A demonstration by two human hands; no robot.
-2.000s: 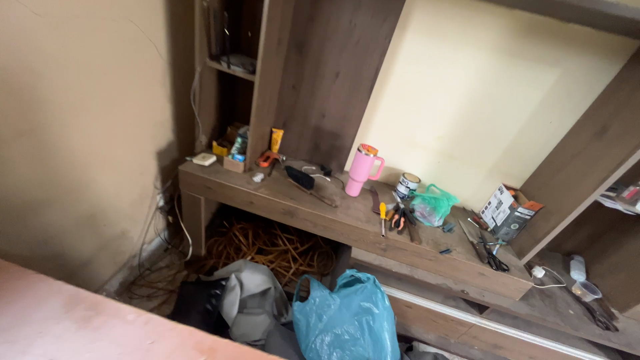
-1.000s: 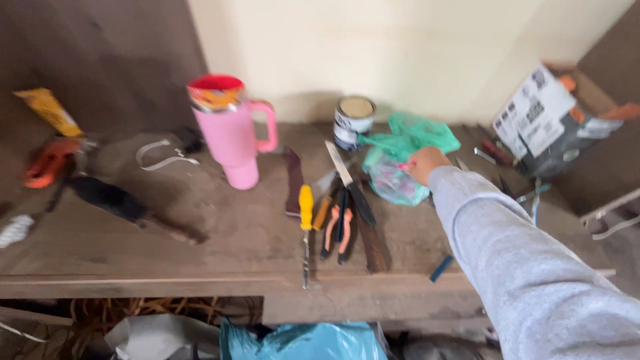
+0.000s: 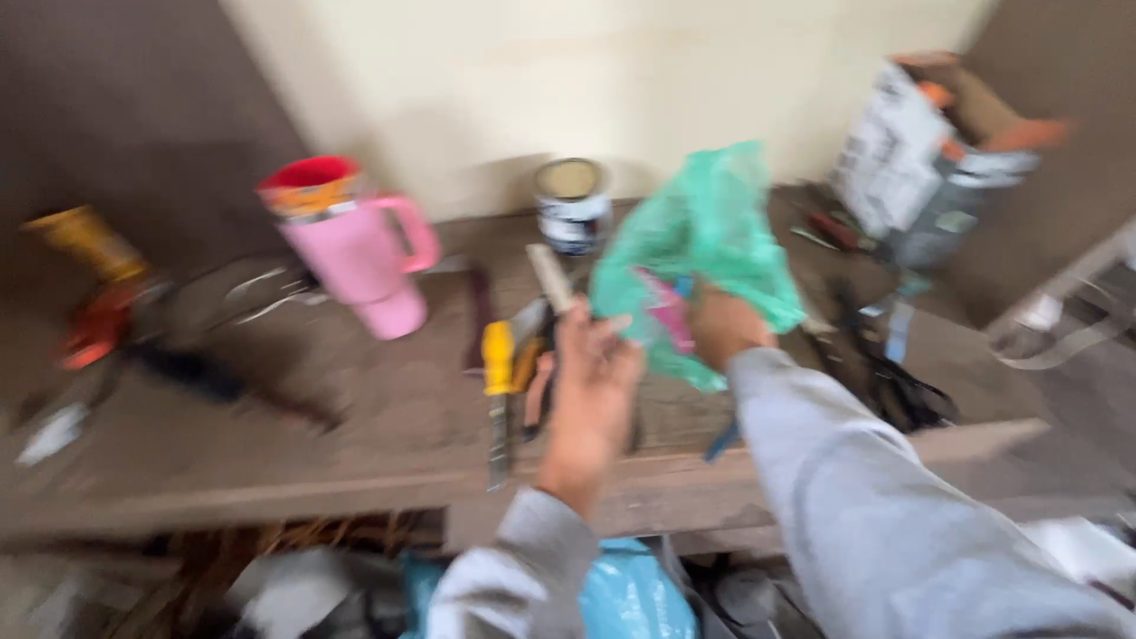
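Observation:
My right hand point(image 3: 728, 324) is inside or against a thin green plastic bag point(image 3: 728, 213), its fingers partly hidden by the plastic. Beside those fingers a pink item point(image 3: 664, 311) shows through the bag. My left hand point(image 3: 593, 390) is raised at the bag's left side, fingers apart and blurred, with nothing seen in it. Left of that hand lie a yellow-handled screwdriver point(image 3: 499, 359), pliers with orange grips point(image 3: 538, 390) and a knife with a pale blade point(image 3: 550, 277). Behind them stands an open can point(image 3: 572, 209).
A pink tumbler point(image 3: 355, 257) stands left on the wooden shelf point(image 3: 373, 453). An open cardboard box point(image 3: 914, 169) is at the back right, with dark-handled tools point(image 3: 896, 382) before it. A black-handled tool point(image 3: 191, 368) lies left. Below is a blue plastic bag point(image 3: 635, 595).
My left hand has come into view beside the green bag. The bag now stands up higher and spreads around my right hand. The view has moved closer to the shelf since the first frame.

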